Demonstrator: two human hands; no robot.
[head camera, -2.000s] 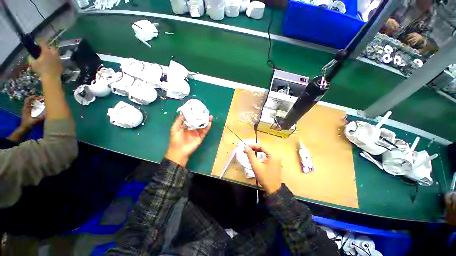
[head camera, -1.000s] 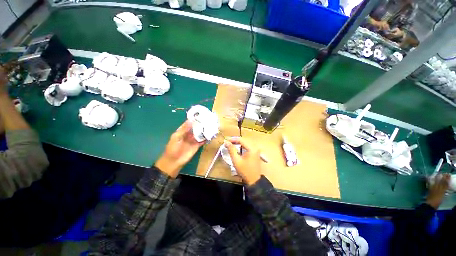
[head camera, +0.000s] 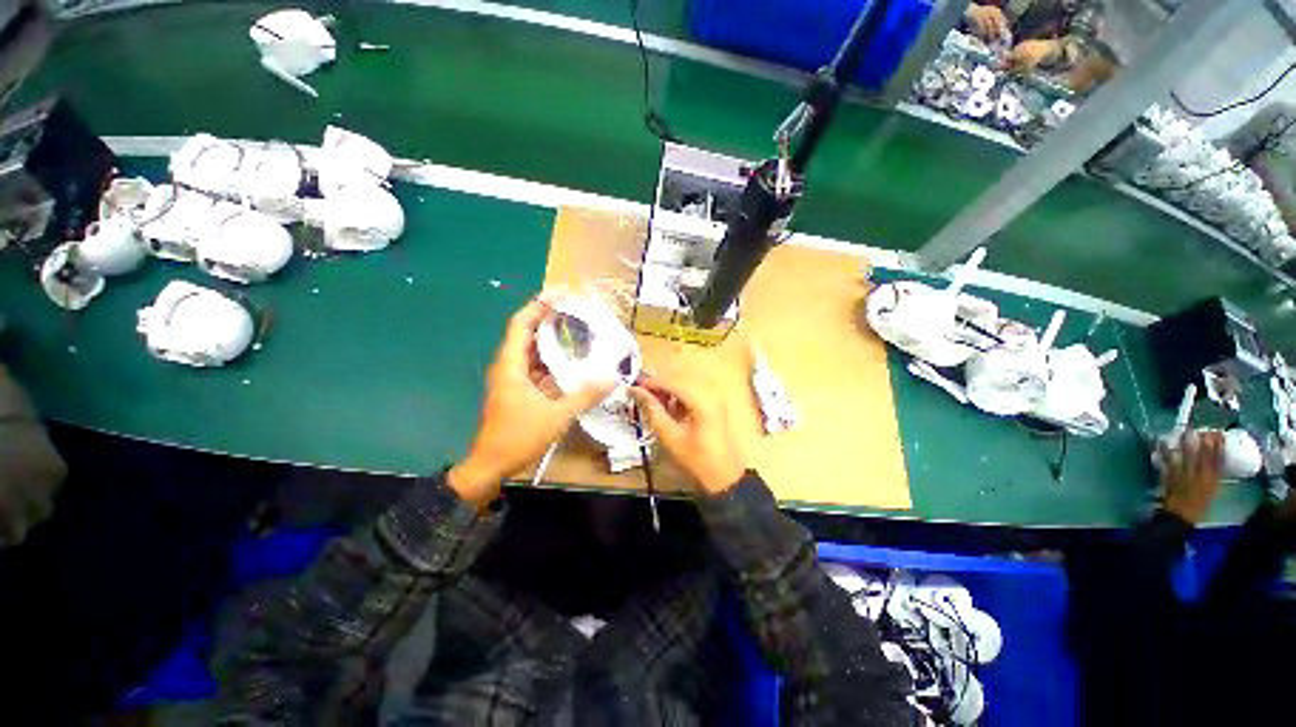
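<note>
My left hand (head camera: 515, 405) holds a rounded white camera housing (head camera: 586, 338) over the left edge of the tan mat (head camera: 839, 426). A dark opening shows in the housing. My right hand (head camera: 679, 421) is at the housing's right side with its fingertips pinched close to it; what they pinch is too small to tell. A white base piece (head camera: 614, 421) with a thin white stick and a dark cable is below the housing, at the mat's front edge, partly hidden by it.
A black electric screwdriver (head camera: 745, 242) hangs before the screw feeder (head camera: 688, 330). A white-and-red tube (head camera: 772, 395) lies on the mat. Housings (head camera: 242, 242) stand left, joined units (head camera: 1009, 372) right. A blue bin (head camera: 1016, 589) is by my lap. Another person's hand (head camera: 1191, 476) is far right.
The housing has moved right, over the base piece, and turned so its dark opening shows. My right hand has come up to its side. The whole view has shifted right.
</note>
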